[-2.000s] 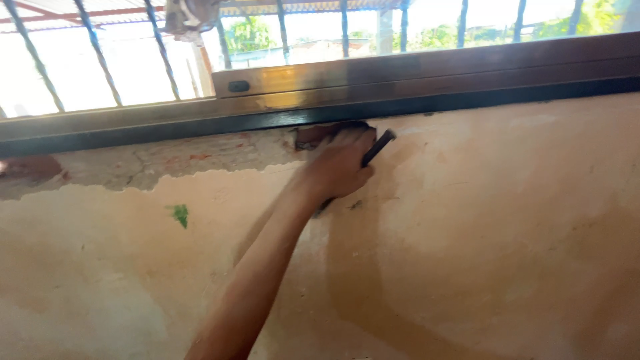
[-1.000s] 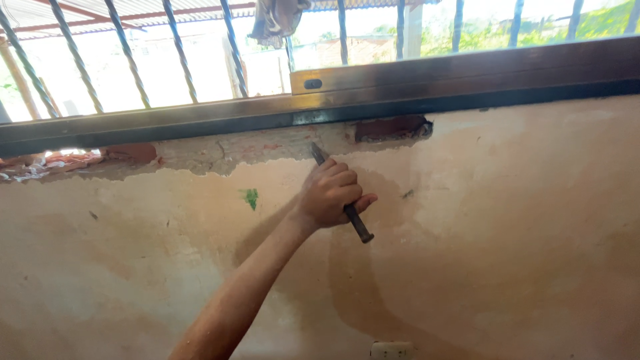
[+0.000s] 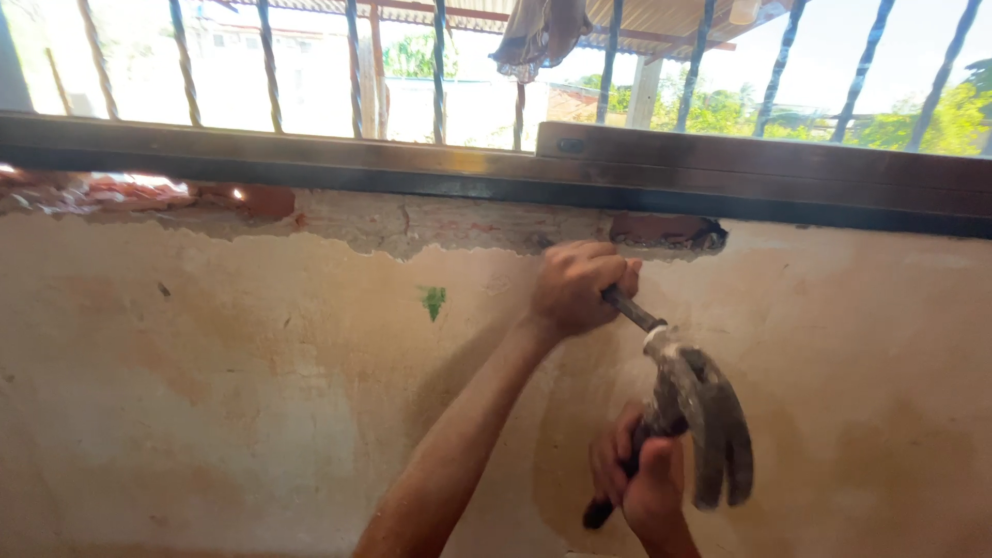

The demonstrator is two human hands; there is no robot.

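My left hand (image 3: 577, 287) is closed around a dark metal chisel (image 3: 639, 310), whose tip lies at the lower edge of the chipped plaster strip (image 3: 465, 225) under the window frame. Below and to the right, my right hand (image 3: 647, 473) grips a claw hammer (image 3: 690, 403) near its head. The hammer's striking face is at the chisel's struck end, and its claw points down. Right of my left hand is a dark hole (image 3: 666, 232) in the wall, showing reddish brick.
The metal window frame (image 3: 349, 159) runs just above the hands, with twisted bars (image 3: 439, 74) behind it. At the left, broken brick (image 3: 116, 194) lets light through. A cloth (image 3: 542, 35) hangs outside. Painted wall (image 3: 194, 372) spreads below.
My right hand has come into view with the claw hammer. My left hand, over the hole two seconds ago, is now left of it with the chisel tip at the plaster edge.
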